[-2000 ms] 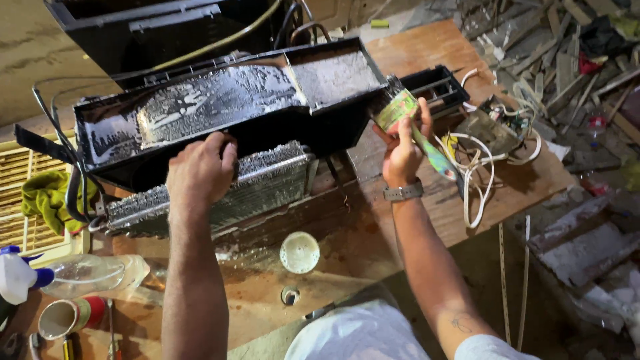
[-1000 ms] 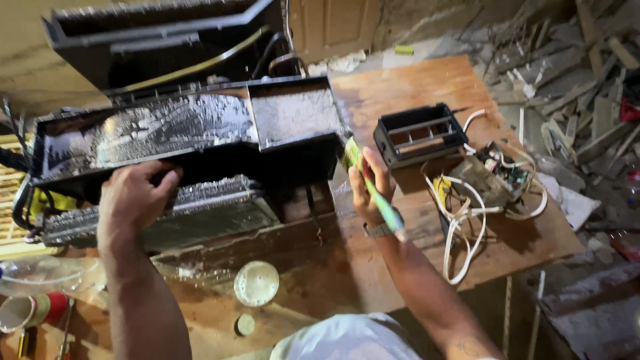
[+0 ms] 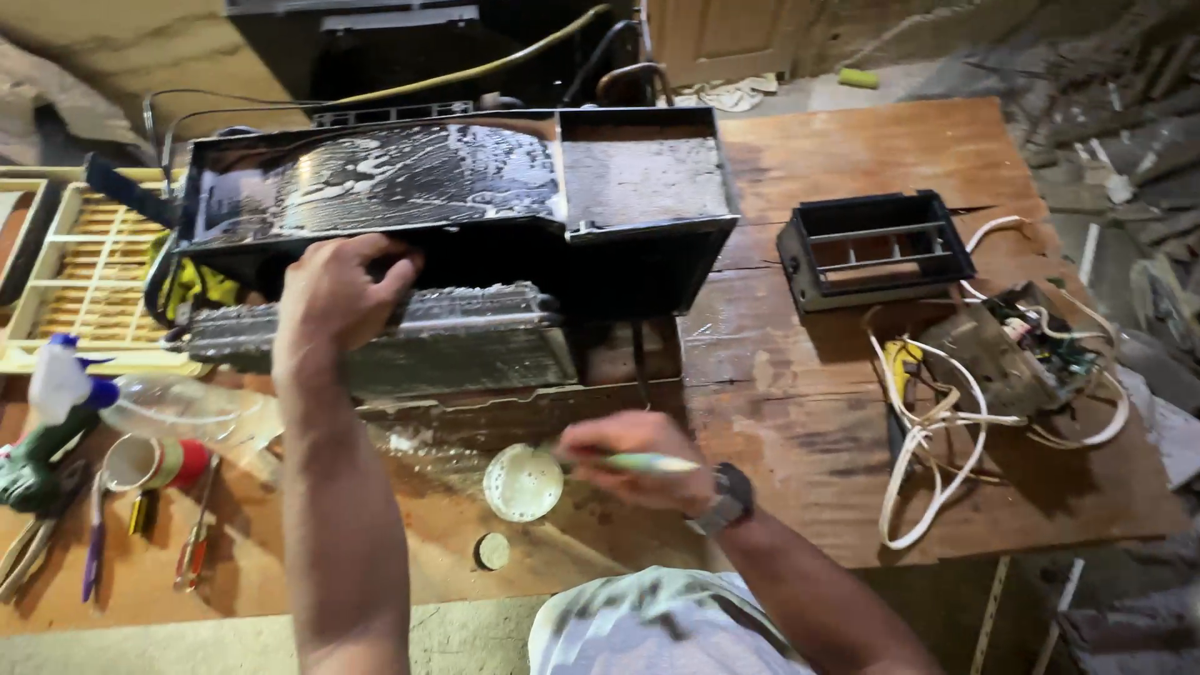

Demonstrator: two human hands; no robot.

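Note:
My left hand (image 3: 347, 295) rests on the front edge of a black plastic air-conditioner housing (image 3: 647, 258), above a finned metal coil (image 3: 469, 352). White foam covers the curved surface (image 3: 422, 178) inside the housing. A paintbrush with a green and white handle (image 3: 647, 462) is in my right hand (image 3: 642, 455); its bristles are blurred near the rim of a cup of foamy liquid (image 3: 523, 483). A small round lid (image 3: 493, 551) lies just below the cup.
To the right are a black plastic frame (image 3: 877, 248) and a circuit box (image 3: 1022, 347) with white cables. A spray bottle (image 3: 187, 405), a red-and-white cup (image 3: 155, 463), screwdrivers (image 3: 192, 553) and pliers (image 3: 33, 553) lie at left, before a cream grille (image 3: 98, 272).
My right hand has moved with the brush from the right end of the housing down to the cup of foamy liquid. My left hand has stayed at the housing's front edge.

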